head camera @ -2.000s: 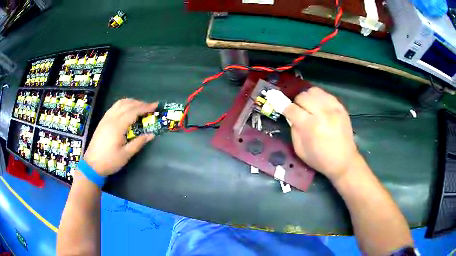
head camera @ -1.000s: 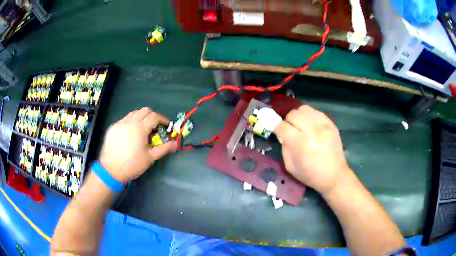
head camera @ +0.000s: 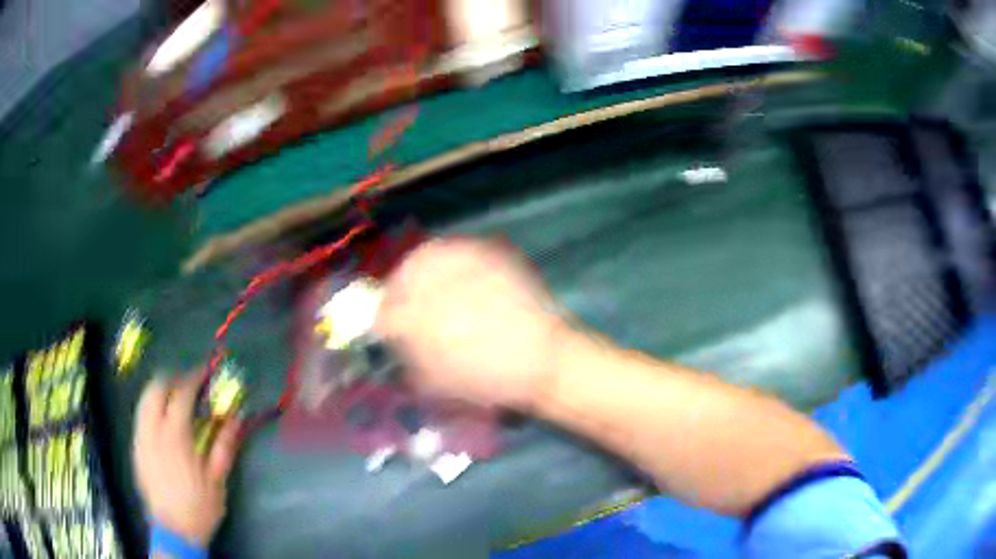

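Observation:
The picture is blurred. The dark-red test fixture (head camera: 317, 420) lies on the green mat at the centre left. My right hand (head camera: 470, 322) is over its opening, with white-covered fingertips on a yellow-and-green board (head camera: 331, 330) at the fixture. The contacts under that hand are mostly hidden. My left hand (head camera: 184, 459) is at the lower left, its fingers around yellow-green boards (head camera: 225, 391); how many cannot be told. The red-black lead wires (head camera: 260, 286) curve from the shelf down past the left hand's boards. White bits (head camera: 426, 443) lie at the fixture's near edge.
The loaded tray (head camera: 96, 464) is cut off at the left edge. A loose board (head camera: 131, 344) lies beside it. A green shelf with a wooden edge (head camera: 481, 149) carries the reddish-brown control box (head camera: 328, 82) and a white instrument (head camera: 617, 44). The empty black tray (head camera: 887, 235) is at the right.
The view has swung to the right and tilted, so the fixture, hands and loaded tray now sit further left and more of the empty tray shows. The right hand is still at the fixture's board.

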